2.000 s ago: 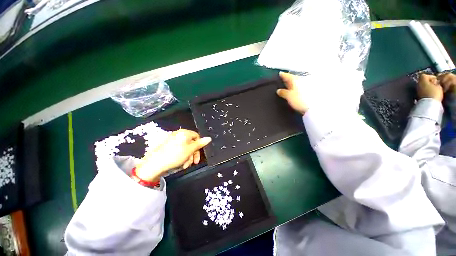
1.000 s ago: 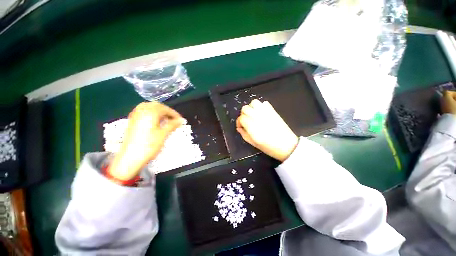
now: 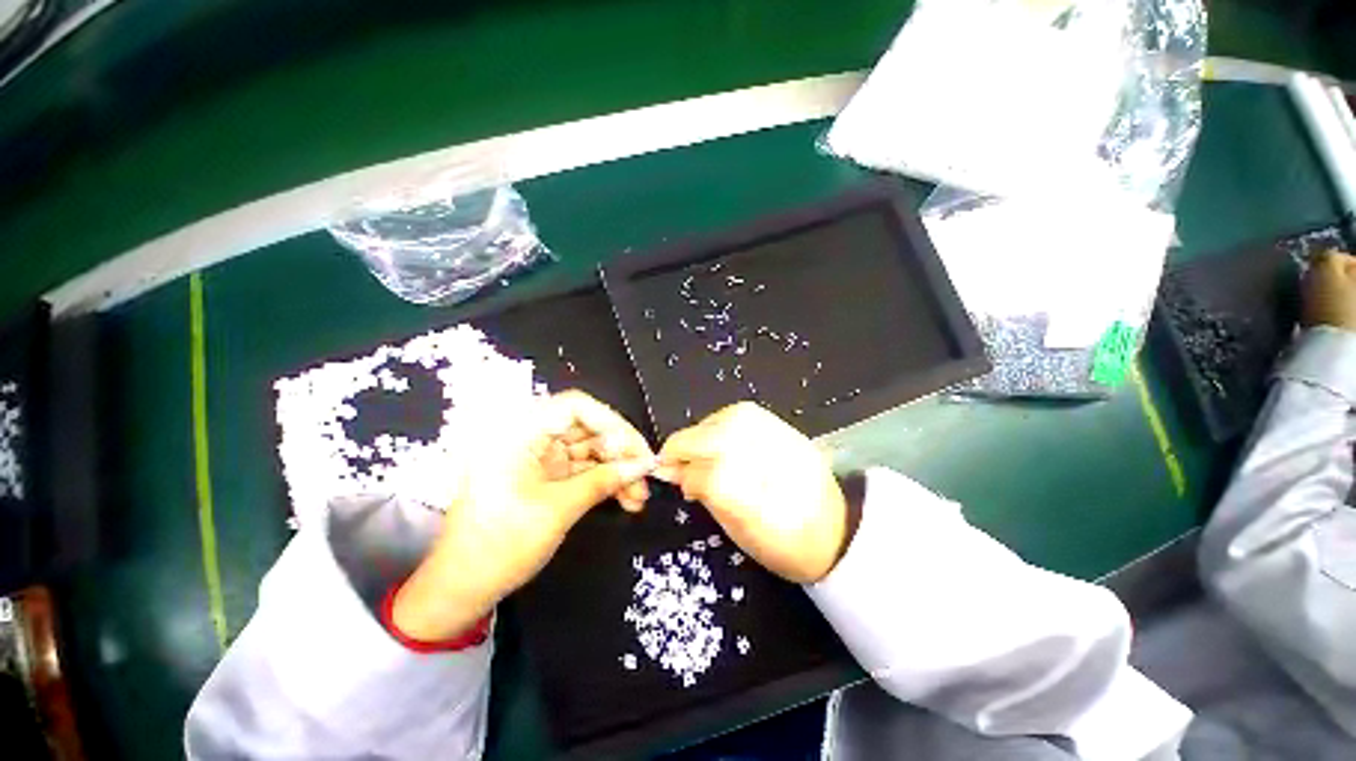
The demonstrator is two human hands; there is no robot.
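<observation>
My left hand (image 3: 543, 483) and my right hand (image 3: 759, 483) meet fingertip to fingertip above the far edge of the near tray (image 3: 573, 684). A tiny pale piece shows between the fingertips; its shape is too small to tell. Small white assembled pieces (image 3: 677, 613) lie in a loose pile in the near tray. White plastic parts (image 3: 320, 424) form a dense heap with a dark gap in the left tray (image 3: 588, 335). Thin silvery pins (image 3: 729, 330) lie scattered in the right tray (image 3: 870, 283), which is tilted over the left tray's edge.
A crumpled clear bag (image 3: 446, 245) lies beyond the left tray. A bag of pins (image 3: 1026, 350) with a green sticker and a large white bag (image 3: 982, 104) lie at the right. Neighbouring trays stand at far left (image 3: 67, 446) and far right (image 3: 1190, 283), where a person's hand and sleeve show.
My right hand has left the right tray and my left hand the white heap. Both have come together above the near tray, with fingertips touching around a tiny piece.
</observation>
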